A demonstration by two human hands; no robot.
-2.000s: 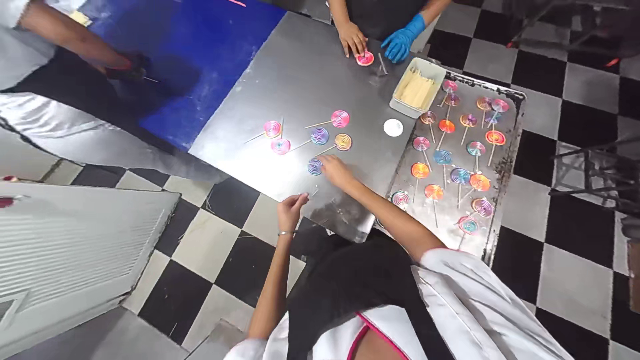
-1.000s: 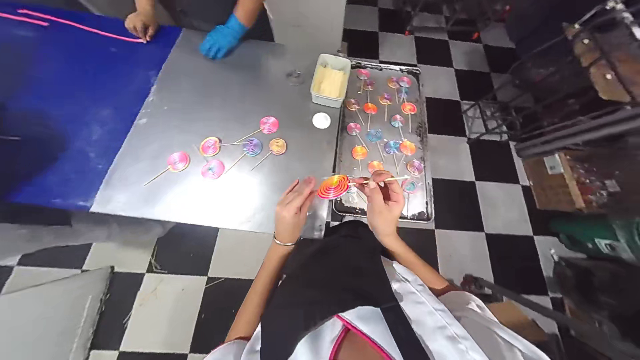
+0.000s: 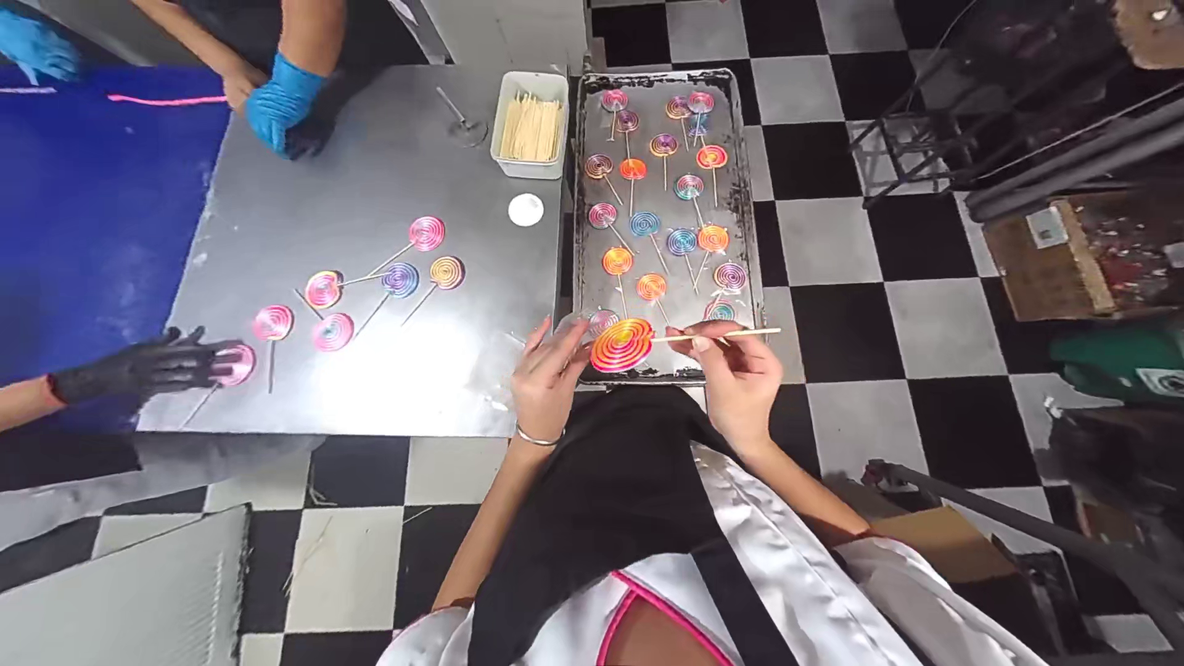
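Note:
An orange and yellow spiral lollipop (image 3: 622,346) lies level over the near edge of a metal baking tray (image 3: 751,231). My right hand (image 3: 735,375) pinches its wooden stick. At the candy's left side is my left hand (image 3: 548,379), fingers apart; whether its fingertips touch the rim is hard to tell. Many spiral lollipops in several colours rest on the tray, among them a blue one (image 3: 645,224). On the steel table (image 3: 444,370) lie several more, including a yellow and purple one (image 3: 447,273) and a pink one (image 3: 426,233).
A container of wooden sticks (image 3: 531,171) stands beside the tray, with a white disc (image 3: 525,210) below it. A co-worker's black-gloved hand (image 3: 148,367) touches a pink lollipop (image 3: 233,364) at the left. Another person's blue-gloved hand (image 3: 282,106) is at the far edge, near a pink candy strand (image 3: 166,101).
The lollipop between my hands has come nearer the tray's near edge since one second ago. A black-gloved hand has come in at the left, onto a pink lollipop. The view has shifted.

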